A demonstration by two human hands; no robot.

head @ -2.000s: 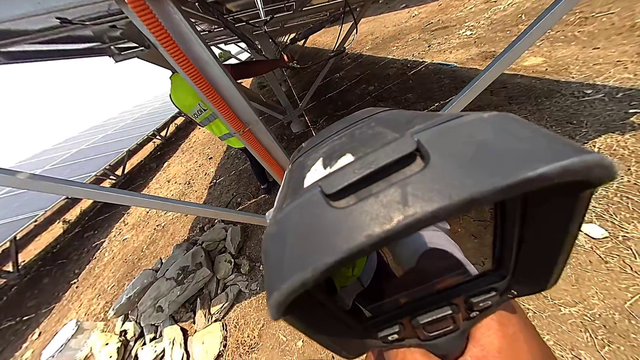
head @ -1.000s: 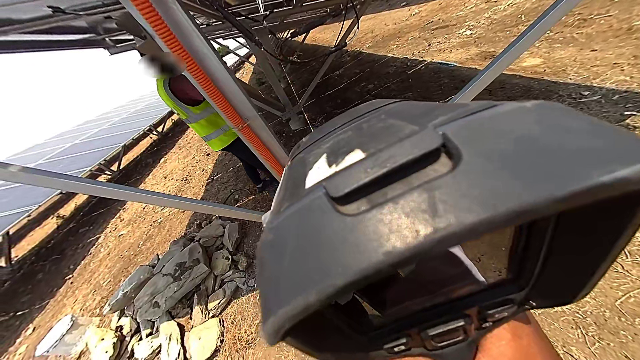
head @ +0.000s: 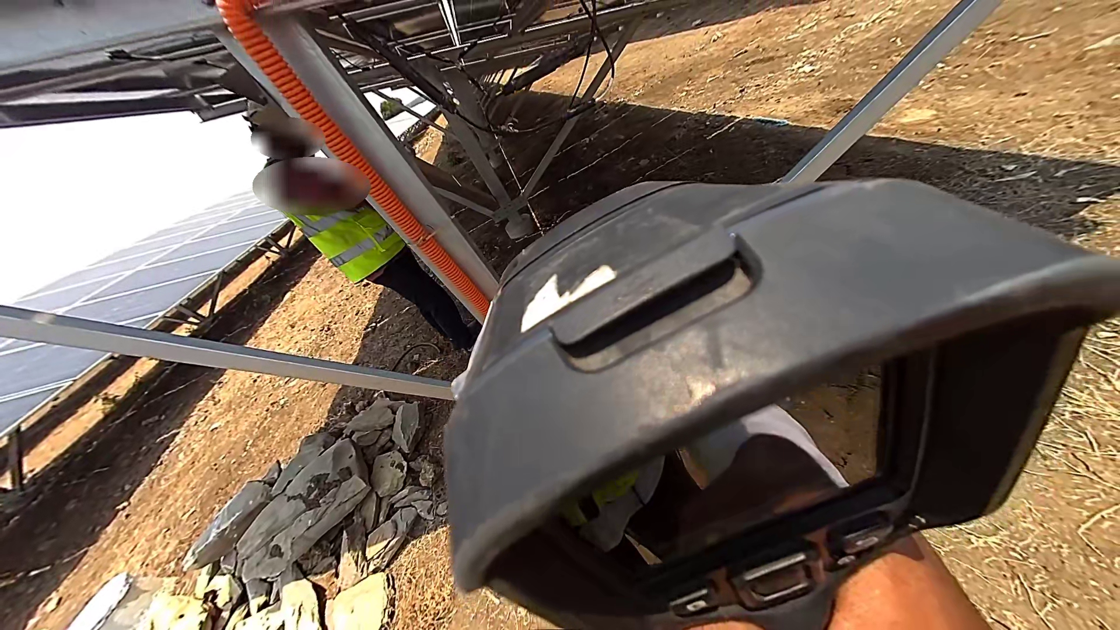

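Observation:
A black handheld device with a scuffed sun hood [head: 787, 297] fills the right half of the view, tilted. Under the hood are a dark, reflective screen [head: 770, 481] and several buttons [head: 777, 577]. Bare skin of what looks like my right hand or wrist [head: 910, 586] shows against the underside; the device hides its fingers, and it appears to hold the device from below. My left hand is not in view. A torn white patch [head: 569, 296] marks the hood's top left.
Metal struts [head: 219, 354] and a post with orange corrugated conduit [head: 350, 153] stand close beyond the device. A person in a yellow safety vest [head: 350, 241] is behind the post. Broken stones [head: 306, 507] lie lower left; solar panels [head: 149, 271] stretch away at left.
The device has shifted and spans more of the view than two seconds ago. The other person, earlier with an arm stretched to the right, has drawn it back.

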